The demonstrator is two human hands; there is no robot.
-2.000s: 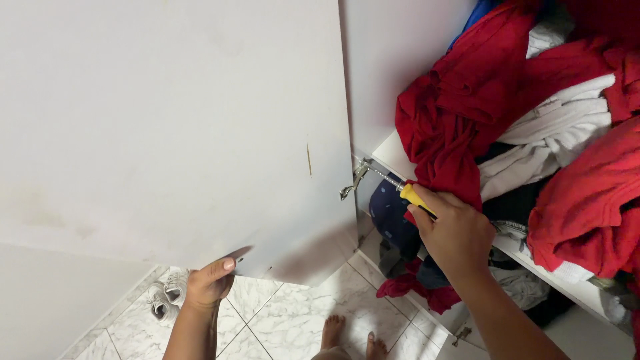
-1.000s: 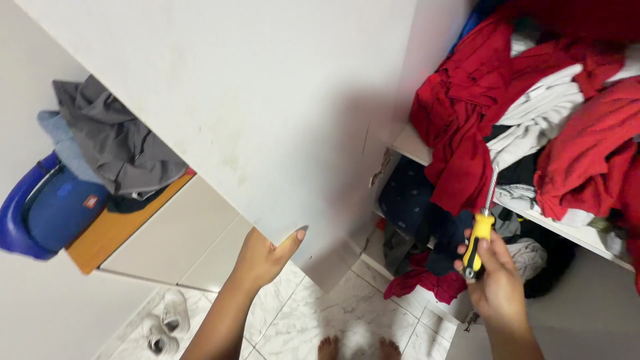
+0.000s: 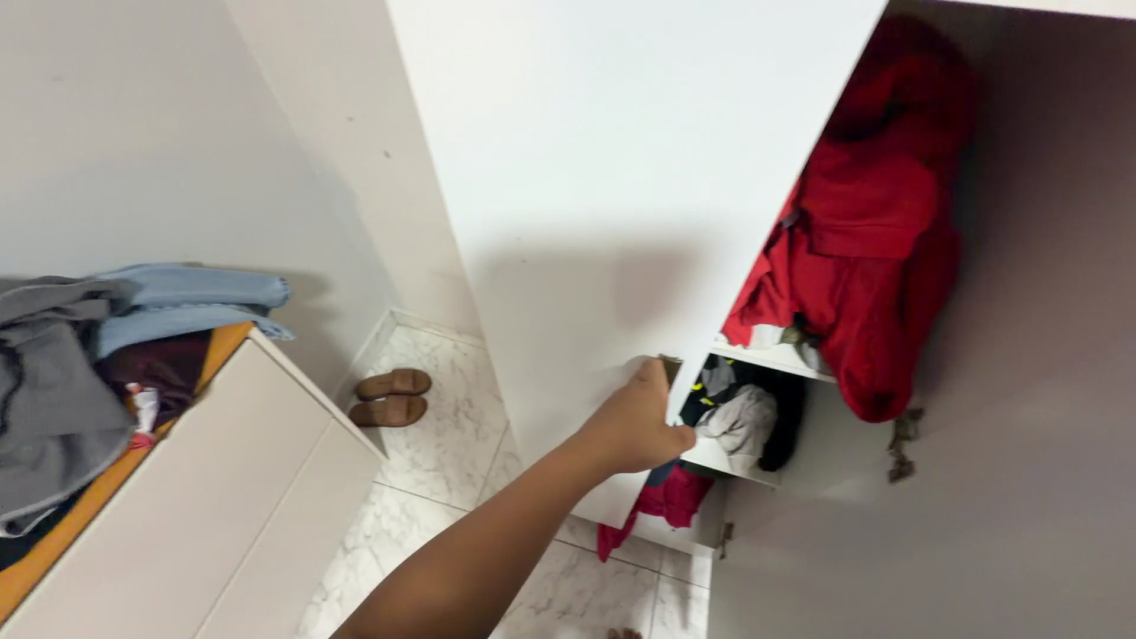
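My left hand reaches in from the bottom and grips the free edge of a white cabinet door, low down. A small brownish metal piece shows by its fingers, partly hidden. The door stands ajar, and behind it a red garment hangs over a white shelf. Light grey cloth lies on the shelf below, with a dark red cloth lower still. My right hand and the screwdriver are out of view.
Metal hinges sit on the white panel at the right. At the left stands a low white cabinet with an orange top, bearing grey clothing and light blue jeans. Brown sandals lie on the marble-patterned tile floor.
The view has swung considerably. My left hand has moved from the door's bottom edge to its side edge. My right hand, holding a yellow-and-black screwdriver earlier, has left the view. The door now covers more of the shelves.
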